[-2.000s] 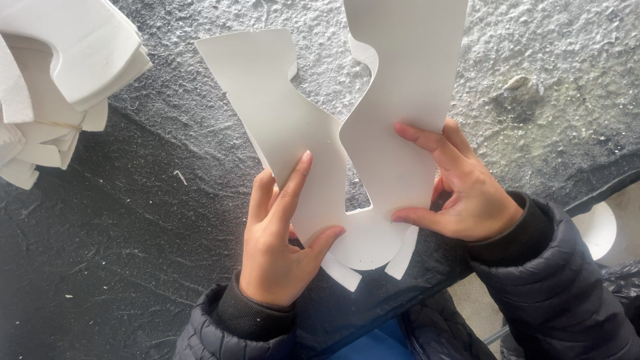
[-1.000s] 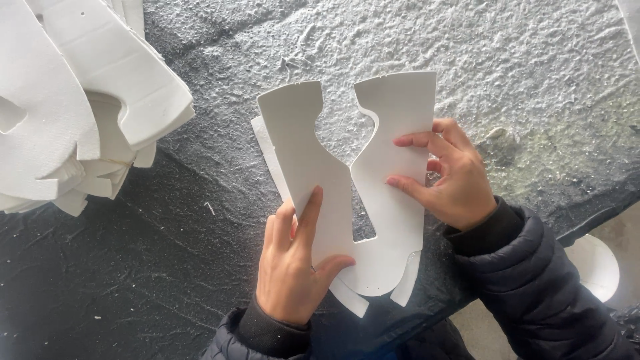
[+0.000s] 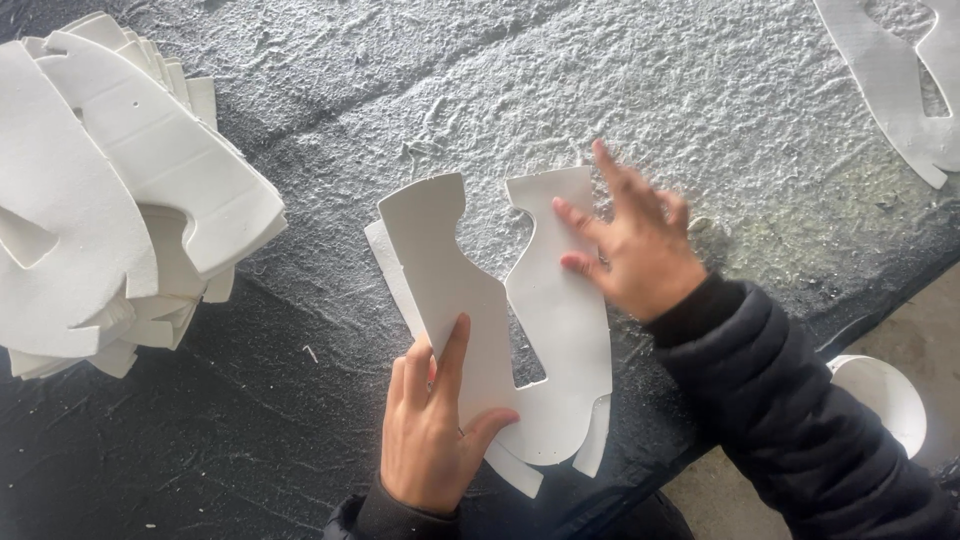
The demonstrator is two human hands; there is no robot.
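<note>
A white foam sheet cutout (image 3: pixel 566 337), two wide arms joined in a curved base, lies in front of me near the table edge. Parts of another white piece (image 3: pixel 394 270) show from under its left side and below its base. My left hand (image 3: pixel 439 420) grips its lower left, index finger and thumb on top, the other fingers at or under the edge. My right hand (image 3: pixel 637 240), slightly blurred, has its fingers spread over the upper right arm of the cutout; whether the fingertips touch it I cannot tell.
A thick, uneven stack of similar white cutouts (image 3: pixel 67 202) stands at the left. Another cutout (image 3: pixel 892 82) lies at the top right. The dark table (image 3: pixel 262 450) has a rough, white-dusted surface. Beyond its right edge is a round white container (image 3: pixel 881 397) lower down.
The cutout in my hands appeared with its upper ends farther apart from the frame's top one second ago than two seconds ago. My right hand has since loosened from its right arm, its fingers now spread.
</note>
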